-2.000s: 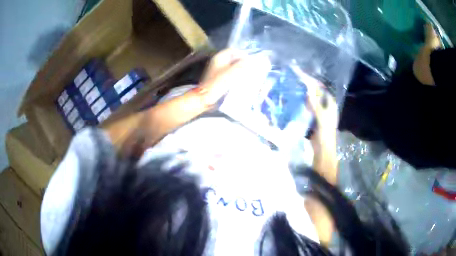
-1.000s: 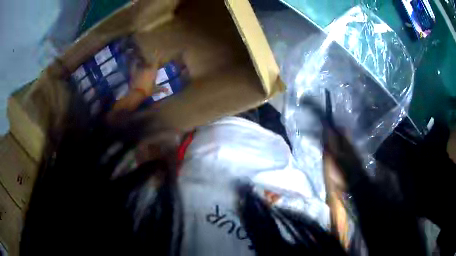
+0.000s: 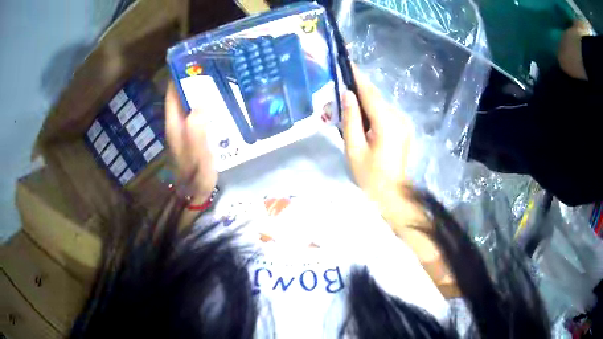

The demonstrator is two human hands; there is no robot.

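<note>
A blue and white retail box (image 3: 264,86) with a picture of a dark keypad device is held up over the lap, its large face towards me. A glossy clear layer shows along its top edge. My left hand (image 3: 192,142) holds its left side, fingers partly behind it. My right hand (image 3: 377,132) is at its right side, with a slim black tool (image 3: 344,59) between the fingers and the box edge. The fingertips behind the box are hidden.
An open brown carton (image 3: 63,142) at the left holds rows of blue box ends (image 3: 122,136). A large clear bag (image 3: 423,79) lies between lap and green table (image 3: 516,40). A person's black sleeve (image 3: 542,139) is at the right. Loose clear plastic (image 3: 496,205) covers the floor.
My left hand has come out of the carton, and the retail box is now held up between both hands. My view has shifted. The other person's hand shows again at the upper right.
</note>
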